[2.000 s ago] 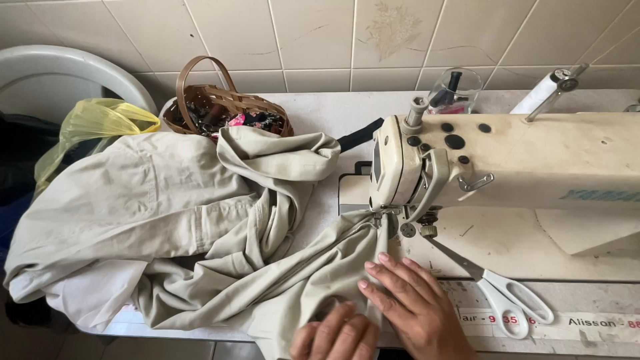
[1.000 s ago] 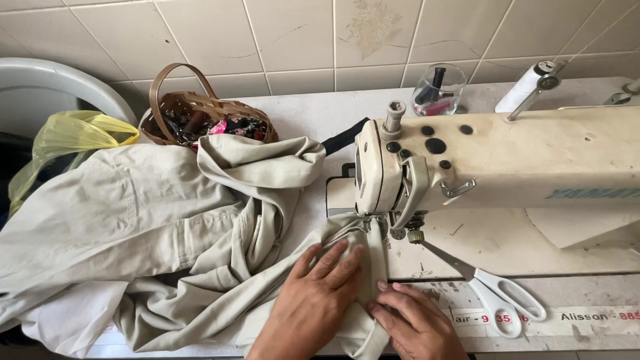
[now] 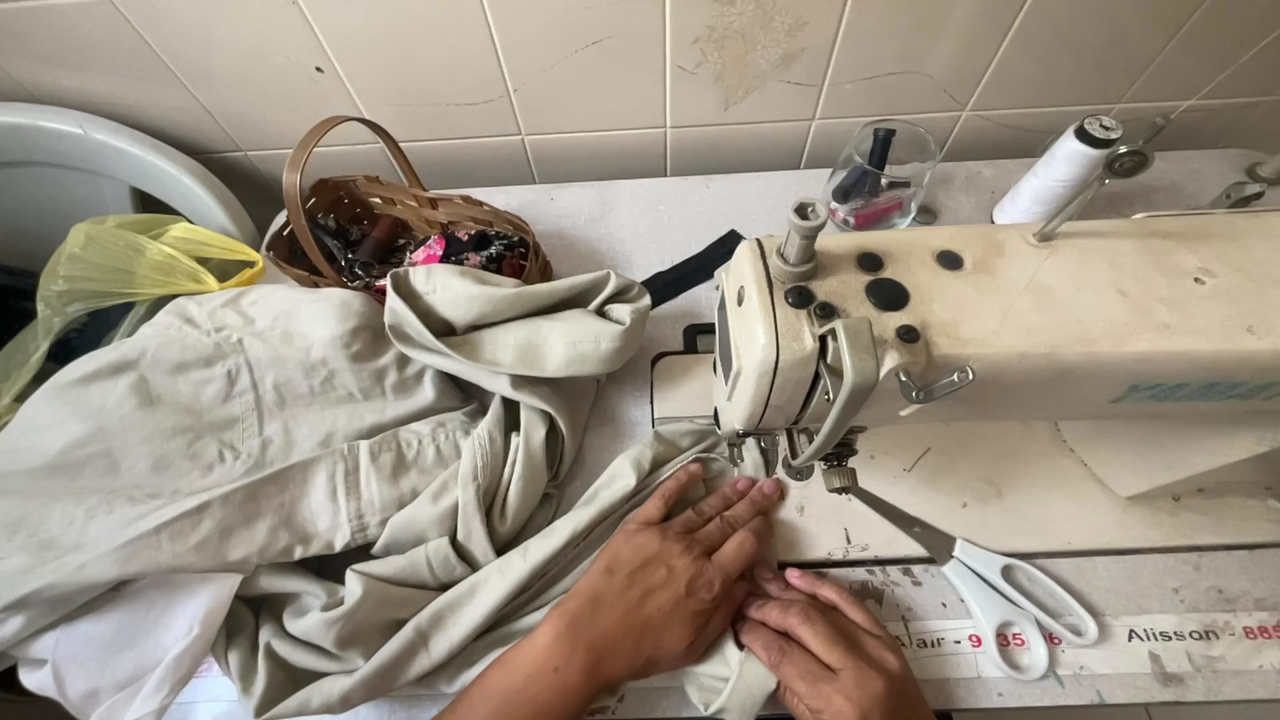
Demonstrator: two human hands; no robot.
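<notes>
A light khaki garment lies bunched left of an industrial sewing machine, its narrow end running under the presser foot. My left hand rests flat on the cloth just in front of the foot, fingers spread and pointing at the needle area. Nearer the table's front edge, my right hand is on the cloth's edge with bent fingers; whether it pinches the fabric is not clear. White-handled scissors lie to the right of my hands, blades toward the machine.
Behind the garment stands a wicker basket of small items. A glass with small tools and a white thread cone are behind the machine. At the left are a grey tub and a yellow plastic bag. A tiled wall borders the table.
My left hand has moved onto the cloth and then closer to the presser foot. The cloth in front of the foot lies differently. The view has shifted somewhat.
</notes>
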